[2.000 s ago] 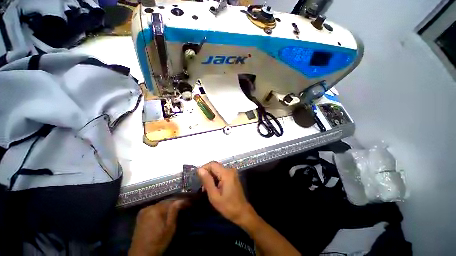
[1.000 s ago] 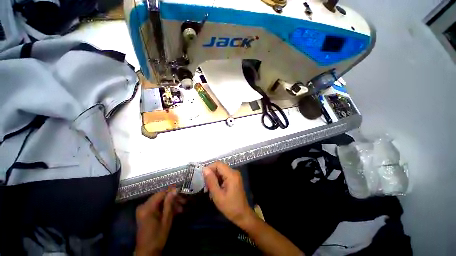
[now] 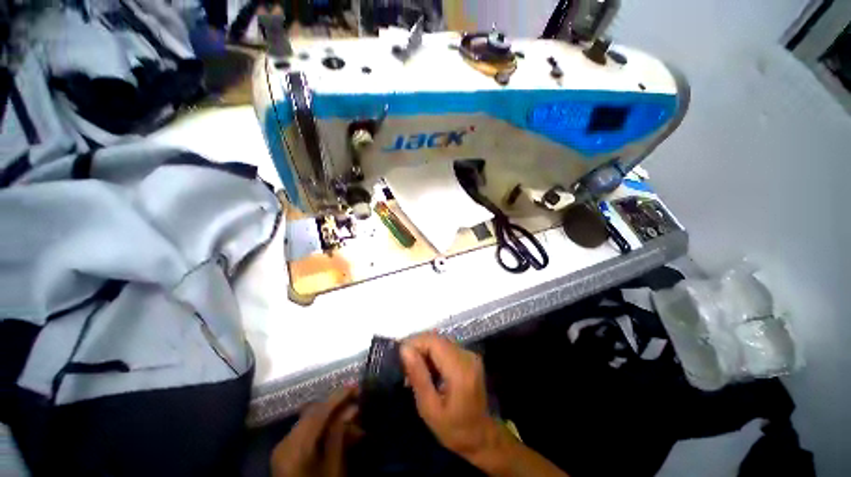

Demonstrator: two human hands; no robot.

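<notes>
My right hand (image 3: 453, 391) pinches a small dark packet with a striped face (image 3: 381, 361), perhaps a needle packet, at the table's front edge. My left hand (image 3: 319, 434) is blurred just left of and below the packet, fingers bent together; I cannot tell whether it holds anything. The white and blue JACK sewing machine (image 3: 504, 126) stands behind. A green-handled screwdriver (image 3: 397, 226) lies on its bed, right of the needle area (image 3: 336, 231).
Grey-white and black garment panels (image 3: 140, 224) are heaped at left. Black scissors (image 3: 518, 247) and a white sheet (image 3: 434, 200) lie under the machine arm. A small ring-like piece (image 3: 439, 265) is by the bed edge. Clear plastic-wrapped items (image 3: 732, 326) and black cloth are at right.
The view has shifted, so the machine sits lower than a second ago. The packet, pale and tilted then, now shows a dark striped face. Both hands stay close beside it.
</notes>
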